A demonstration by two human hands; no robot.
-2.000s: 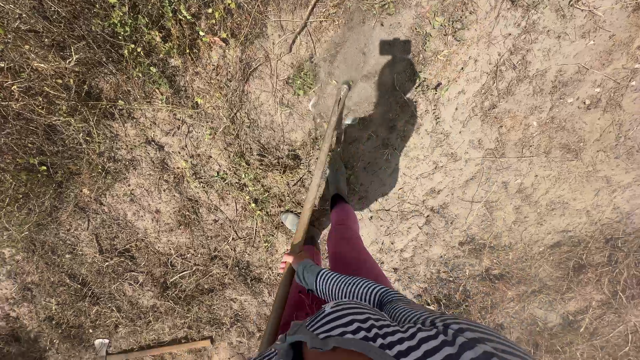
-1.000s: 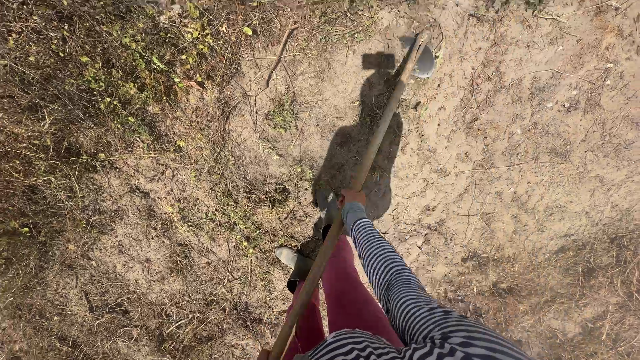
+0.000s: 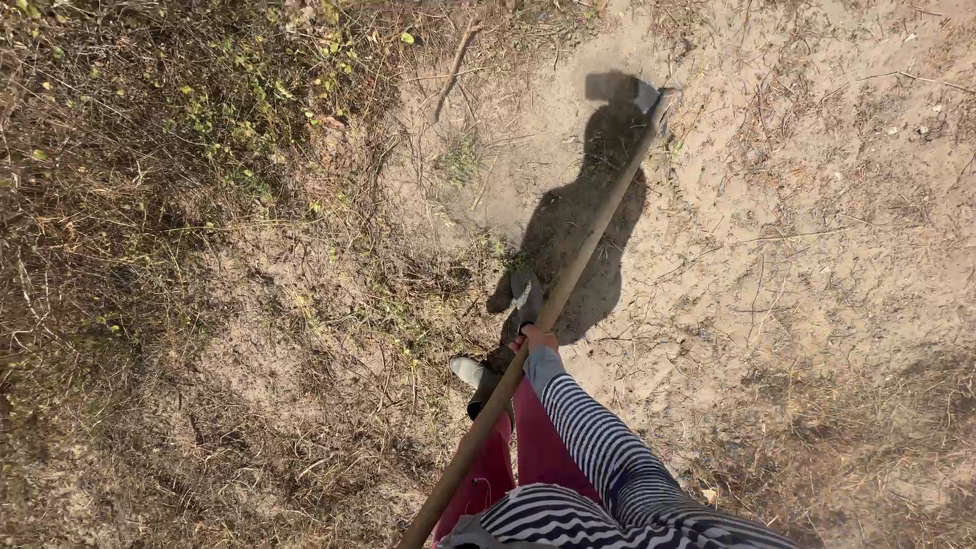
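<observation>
My right hand (image 3: 537, 338), in a striped sleeve, is closed around the middle of a long wooden handle (image 3: 587, 248). This handle runs from the bottom edge up to the right, in front of my legs. At its far end a grey metal blade, apparently a hoe's (image 3: 646, 96), is at the sandy ground, partly in the shadow of my head. Whether the blade has cut into the soil cannot be told. My left hand is not in view.
Dry brush with some green leaves (image 3: 252, 114) covers the upper left. A stick (image 3: 455, 72) lies on the soil near the top. Below my pink trousers are my shoes, one of them pale-toed (image 3: 467, 370). Dry grass (image 3: 862, 457) grows at the lower right.
Two seconds ago my right hand was lower on the handle, nearer my body; it is now farther forward. The blade has shifted right from in front of my feet. Small dust shows around it.
</observation>
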